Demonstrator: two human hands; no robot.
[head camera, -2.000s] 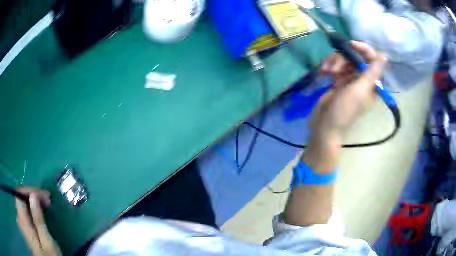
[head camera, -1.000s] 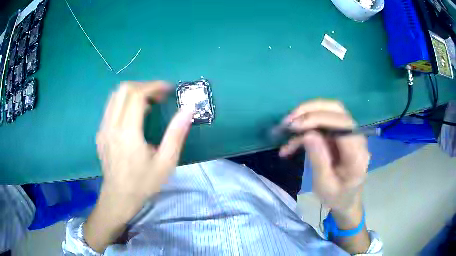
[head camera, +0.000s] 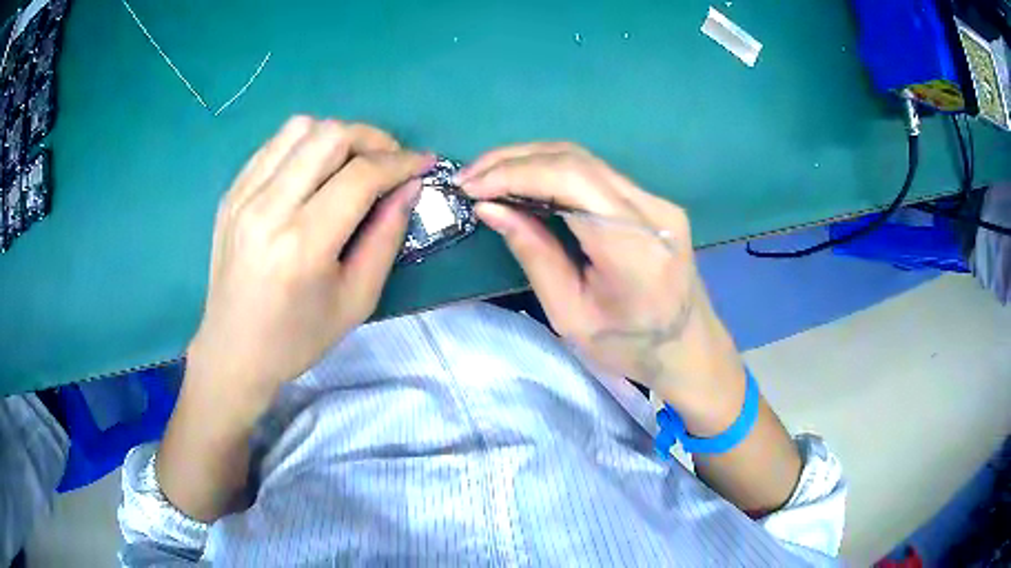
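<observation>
A squarish black module (head camera: 439, 215) with a silver-white centre is at the front of the green mat, between my hands. My left hand (head camera: 305, 239) grips its left side with thumb and fingers. My right hand (head camera: 610, 255) holds thin dark tweezers (head camera: 540, 205), with a pale rear end lying over the hand. The tweezers' tip is at the module's upper right edge, and my right fingertips are close beside that edge. The fingers partly cover the module and the exact tip contact is hidden.
Rows of black modules (head camera: 24, 122) lie at the far left. A bent solder wire (head camera: 213, 111) and a white scrap (head camera: 732, 37) lie on the green mat (head camera: 499, 67). The blue soldering station (head camera: 904, 56), with black cables, is at the upper right.
My left hand has closed on the module, which is now slightly tilted. My right hand has moved left and brought the tweezers to it. The white bowl has left the view.
</observation>
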